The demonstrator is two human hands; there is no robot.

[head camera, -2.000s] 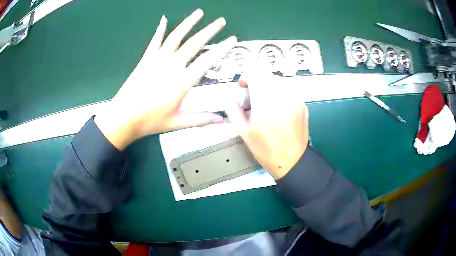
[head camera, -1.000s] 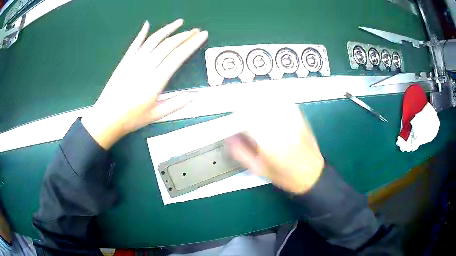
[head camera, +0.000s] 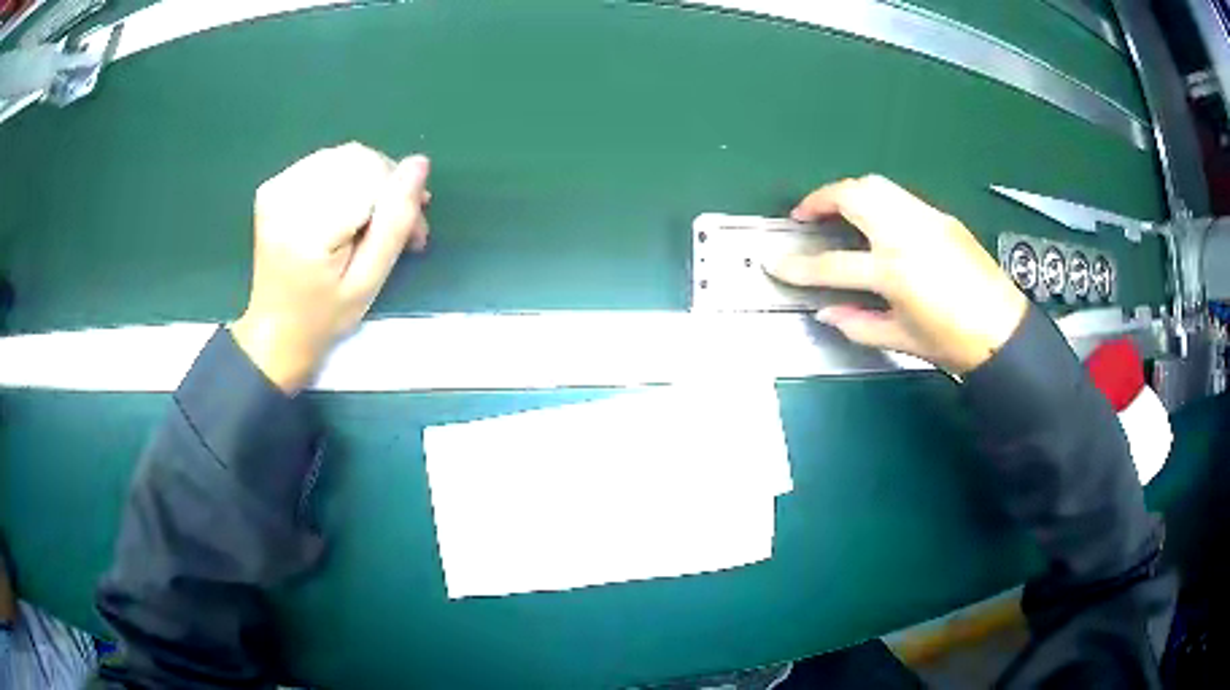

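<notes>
A flat grey plate (head camera: 735,270) with small holes lies on the green surface just beyond the long silver-white strip (head camera: 540,348). My right hand (head camera: 917,270) is over its right end, fingers and thumb spread across it and touching it. No rings show on its visible face; its right end is hidden under my hand. My left hand (head camera: 331,249) is held over the green surface at left, fingers curled in; nothing shows in it. White paper sheets (head camera: 607,499) lie near me with nothing on them.
A four-ring unit (head camera: 1056,270) lies at the right, near a pointed metal strip (head camera: 1066,209) and machine parts. A red-and-white cloth item (head camera: 1133,404) is at the right edge, partly behind my sleeve. A person's sleeve (head camera: 47,647) shows at bottom left.
The grey plate has left the white paper and now lies beyond the strip under my right hand. The nearer four-ring unit no longer shows its rings there. My left hand's fingers have curled in.
</notes>
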